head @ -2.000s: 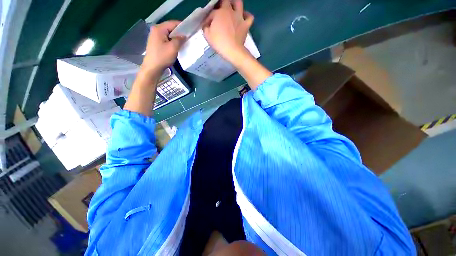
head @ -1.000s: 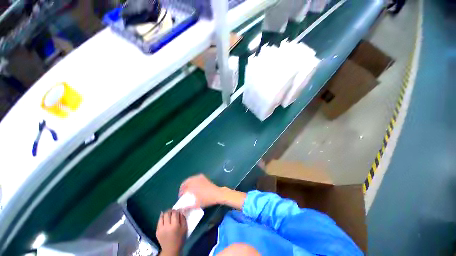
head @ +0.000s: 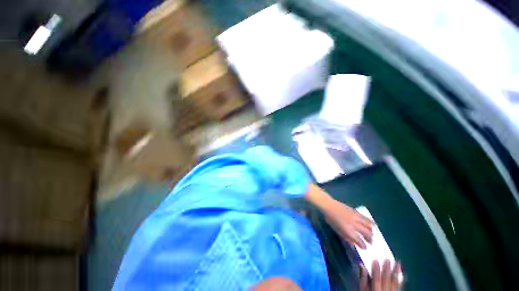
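A white product box (head: 378, 248) lies on the dark green bench mat at the lower right, blurred. My left hand (head: 348, 223) is on its upper end, fingers bent over the box. My right hand (head: 384, 276) is at its lower end, cut off by the bottom edge; only its fingers show on the box. The box's underside and the thumbs are hidden.
The silver scale (head: 318, 156) stands beyond my left hand, with a white box (head: 346, 98) behind it. A large stack of white boxes (head: 276, 59) is further back. Brown cartons (head: 215, 88) are at the left. A white ledge (head: 455, 34) runs along the upper right.
The view has swung round to my left, bringing the scale, the white stack and the brown cartons into view. Both hands are still at a white box.
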